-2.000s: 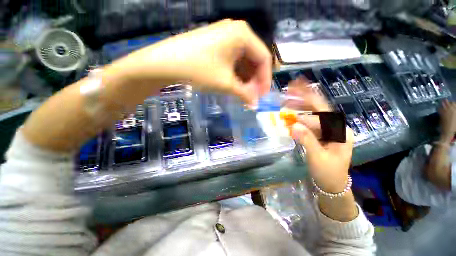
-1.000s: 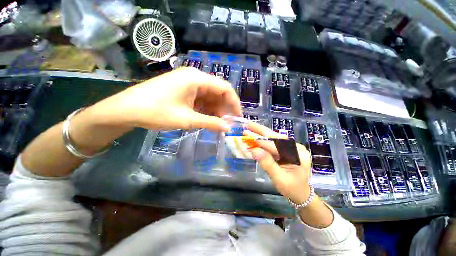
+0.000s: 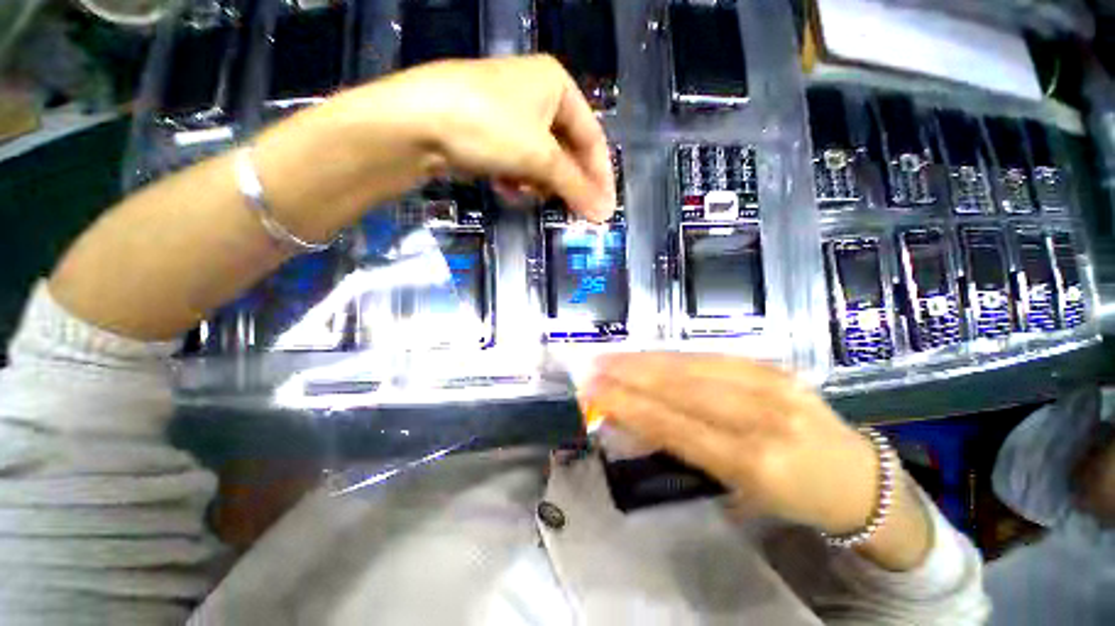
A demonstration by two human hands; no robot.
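A clear film with blue print [image 3: 592,284] lies over the screen of a keypad phone [image 3: 570,328] in the clear tray [image 3: 790,294]. My left hand [image 3: 520,128] is above it, thumb and finger pinched at the film's upper edge. My right hand [image 3: 746,428] is at the tray's front edge below that phone. It holds a dark flat piece [image 3: 654,481] with a white and orange end; its fingers hide part of it. The phone to the right [image 3: 721,275] shows a plain grey screen without blue.
A large clear sheet [image 3: 397,287] with glare lies over the phones at the left and overhangs the front edge. A second tray of phones [image 3: 966,374] is on the right, with a white board [image 3: 929,47] behind it. Another person's sleeve [image 3: 1039,459] shows at the lower right.
The view has tilted down closer to the tray. The blue-printed film, earlier between both hands in the air, is now over a phone screen. My right hand has moved down to the tray edge.
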